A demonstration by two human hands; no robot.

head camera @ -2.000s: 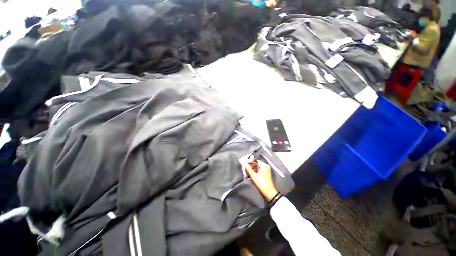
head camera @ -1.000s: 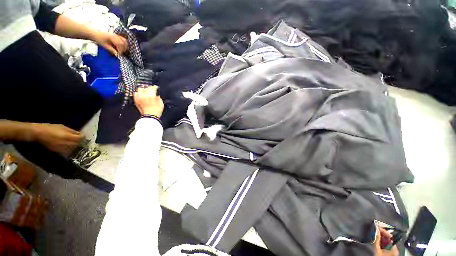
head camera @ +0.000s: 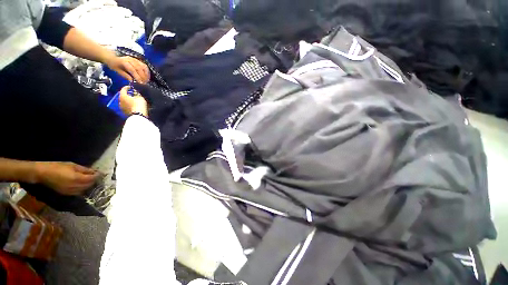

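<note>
My left hand [head camera: 133,102], in a white sleeve, is at the upper left, just below another person's hand [head camera: 131,69]. Its fingers are curled, with a small dark bit at the fingertips. I cannot tell what it is or whether my hand grips it. The navy garment [head camera: 195,103] with black-and-white checked patches lies right beside both hands. The large grey garment heap [head camera: 362,139] with double white stripes fills the middle and right. My right hand is not in view.
The person at the left has a second hand [head camera: 69,177] low over the table's left edge. Blue plastic [head camera: 115,103] and pale cloth [head camera: 103,25] are behind the hands. White pieces [head camera: 239,156] lie at the grey heap's left edge. Orange-and-white packages [head camera: 34,236] are at lower left.
My left hand has moved left and up from the checked cloth toward the other person's upper hand. The heap sits further right and lower in view. My right hand and the phone have left the picture.
</note>
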